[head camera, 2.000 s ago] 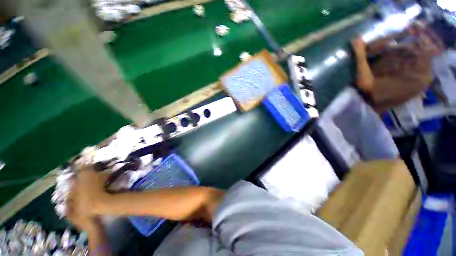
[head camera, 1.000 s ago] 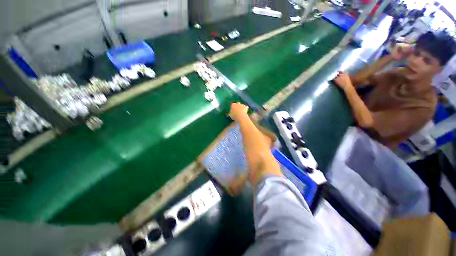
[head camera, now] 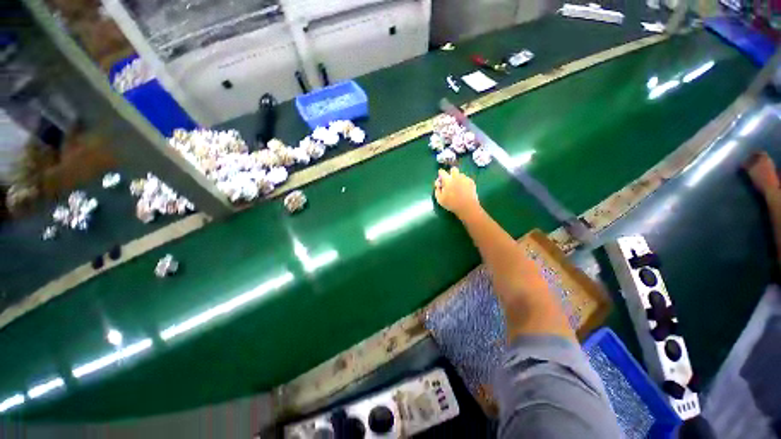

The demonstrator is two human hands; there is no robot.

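My right hand reaches over the green conveyor belt, its fingers curled at the near edge of a small group of white plastic modules. The fingertips are at or just short of the nearest module; whether they hold one I cannot tell. The modules lie against a thin grey divider bar that slants across the belt. My left hand is out of the picture.
Under my forearm are a cardboard box of screws and a blue screw tray. White power strips lie nearby. Across the belt are a module pile, a blue tray and a slanting post. Another person's arm shows at right.
My right hand has moved from the left work area out over the belt to the modules by the divider. The view has turned towards the belt and its far side.
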